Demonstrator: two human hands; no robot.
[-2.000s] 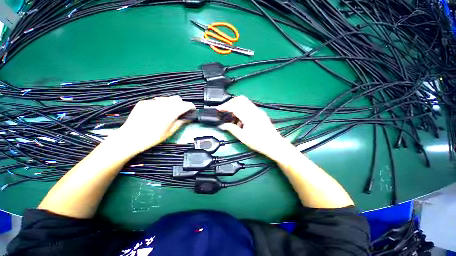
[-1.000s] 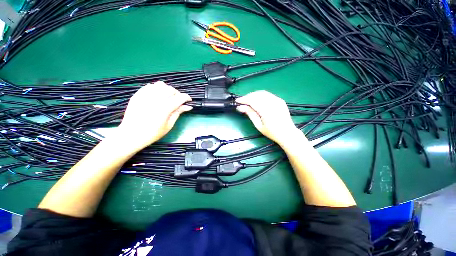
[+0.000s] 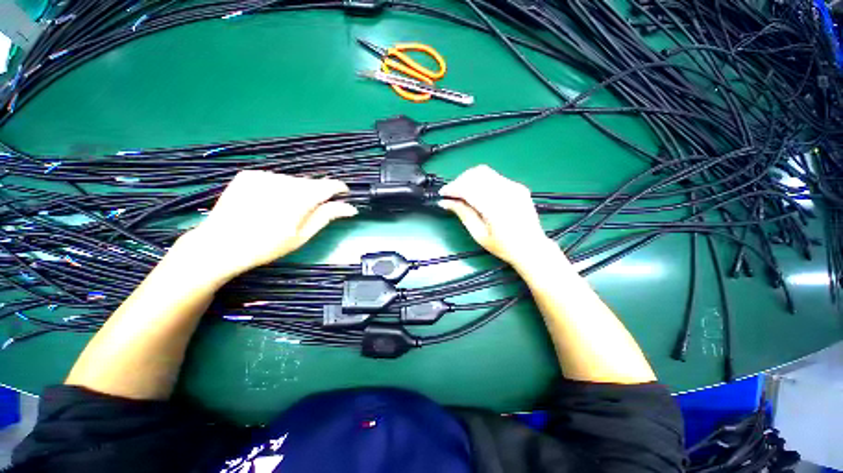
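A black moulded splitter (image 3: pixel 397 195) lies between my two hands, just below other splitters in the upper group. My left hand (image 3: pixel 273 217) pinches the branch cables at its left side. My right hand (image 3: pixel 493 211) pinches the main cable close to its right end. Two or more black splitters (image 3: pixel 399 132) sit above it. Several more splitters (image 3: pixel 368 295) lie below my hands, with branch cables (image 3: pixel 268 308) running left, some with white, blue or red tips. My fingertips hide parts of the held cables.
Orange-handled scissors (image 3: pixel 413 61) and a slim silver knife (image 3: pixel 425 88) lie on the green table (image 3: pixel 277 102). A large black harness pile (image 3: pixel 739 92) covers the right side. A blue bin (image 3: pixel 724 410) shows below the table edge. A dark blue cap (image 3: pixel 370 434) shows at the bottom.
Over two seconds, my right hand has shifted right, off the splitter's end onto its cable. Since one second ago my left hand has lowered and turned slightly, and the held splitter has tilted a little.
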